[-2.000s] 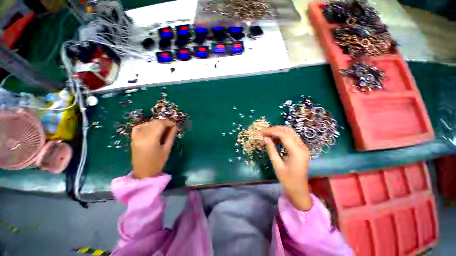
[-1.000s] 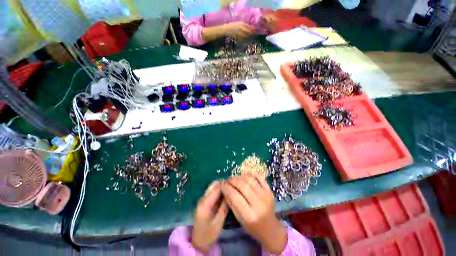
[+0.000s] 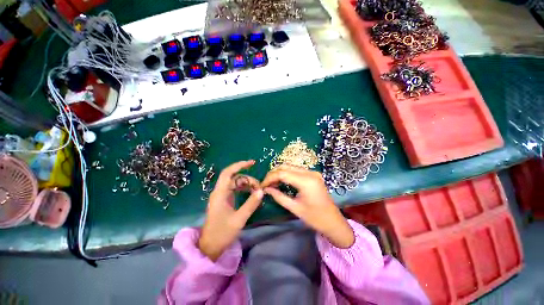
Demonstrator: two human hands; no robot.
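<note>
My left hand holds a small ring part near the bench's front edge. My right hand meets it, fingertips pinched together at the ring's right side; whether a tiny piece is between them is too small to tell. The pile of pale small fittings lies just behind my right hand. The right ring pile, silver and purple, touches it on the right. The left ring pile, mixed copper and dark, lies loosely spread to the left.
A red compartment tray with heaped rings stands right; stacked red trays sit below the edge. Black display units stand on white board, with a clear tray behind. White cables, a yellow packet and pink fan are left.
The hands were apart over the two piles, then came together in front of the pale pile. Now the fingers are spread more and a ring shows in my left hand. The camera view has tilted.
</note>
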